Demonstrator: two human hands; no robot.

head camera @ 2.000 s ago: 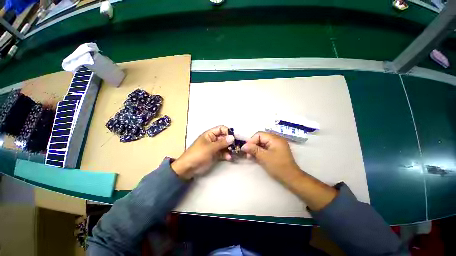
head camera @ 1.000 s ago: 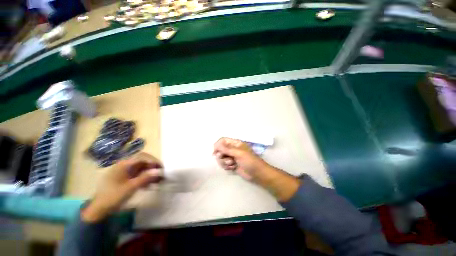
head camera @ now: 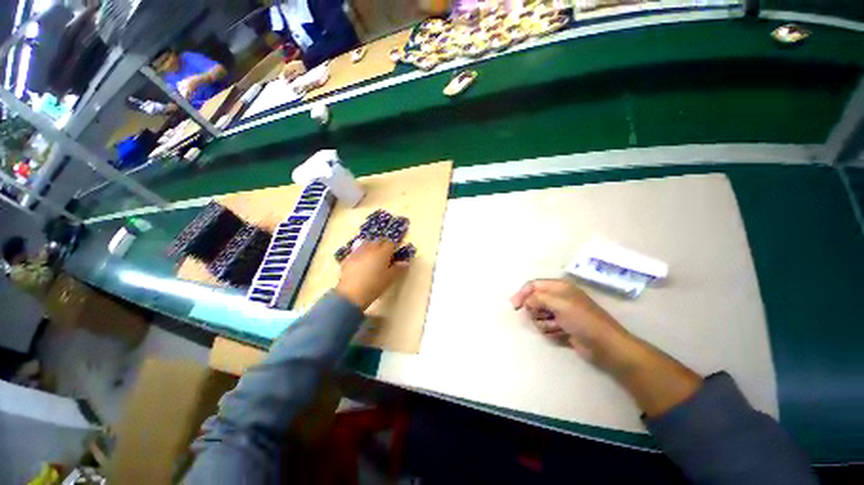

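My left hand [head camera: 368,272] reaches onto the tan board at the pile of dark speckled modules [head camera: 384,225]. Its fingertips are at the pile's front edge, beside a dark module at their right; whether they grip one is hidden. My right hand [head camera: 567,317] is over the cream board [head camera: 493,365] with its fingers curled. Something small and dark shows under the fingers, too small to name. A white sheet with blue printing [head camera: 618,267] lies on the cream board beyond my right hand.
Left of the pile stand a long panel tray [head camera: 292,248], a grey container with white cloth [head camera: 343,180] and black stacked parts [head camera: 207,232]. A green conveyor [head camera: 568,99] carries small units. People sit across it at the far left.
My hands have parted; the left has gone to the module pile. The dark piece between both hands earlier is no longer seen there. The view has swung left, and the white sheet lies uncovered.
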